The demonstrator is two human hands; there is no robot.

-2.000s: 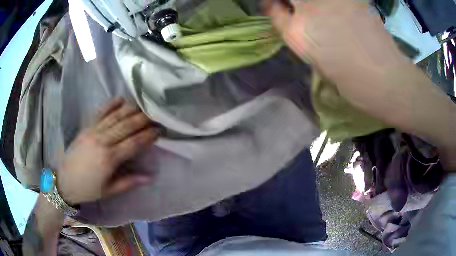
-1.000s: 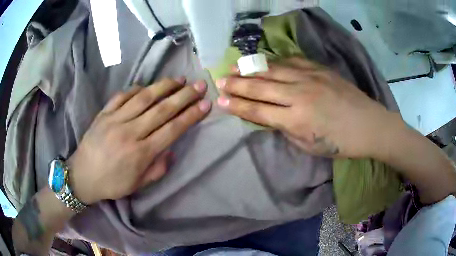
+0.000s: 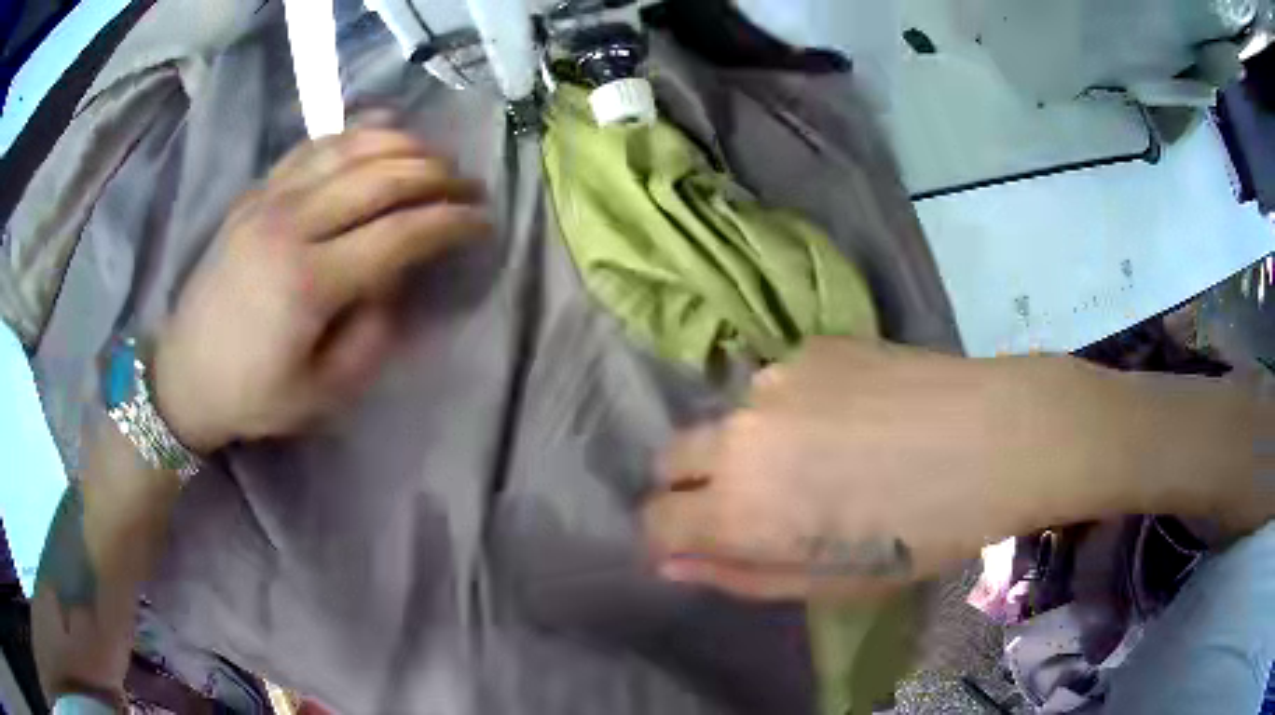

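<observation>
The taupe-grey garment body panel (image 3: 587,559) lies spread and wrinkled under both hands. Green cloth (image 3: 699,252) is bunched on it, from the presser foot area down to my right wrist; more green hangs below that hand. My left hand (image 3: 315,273) is blurred, over the grey cloth at left, thumb apart from bent fingers, with nothing seen in it. My right hand (image 3: 783,489) is blurred, low on the cloth right of centre, fingers curled; whether it grips cloth is unclear. The presser foot (image 3: 523,115) is at the cloth's top edge, right of my left hand.
A white-capped knob (image 3: 622,101) stands just right of the presser foot. A white strip (image 3: 315,70) hangs above my left hand. The white machine table (image 3: 1091,259) shows at right. A dark and mauve garment pile (image 3: 1105,601) lies at lower right.
Both hands have left the cloth beside the needle area; my left moved up and left, my right down. The green cloth is now more exposed, and the grey cloth has shifted, with lengthwise folds.
</observation>
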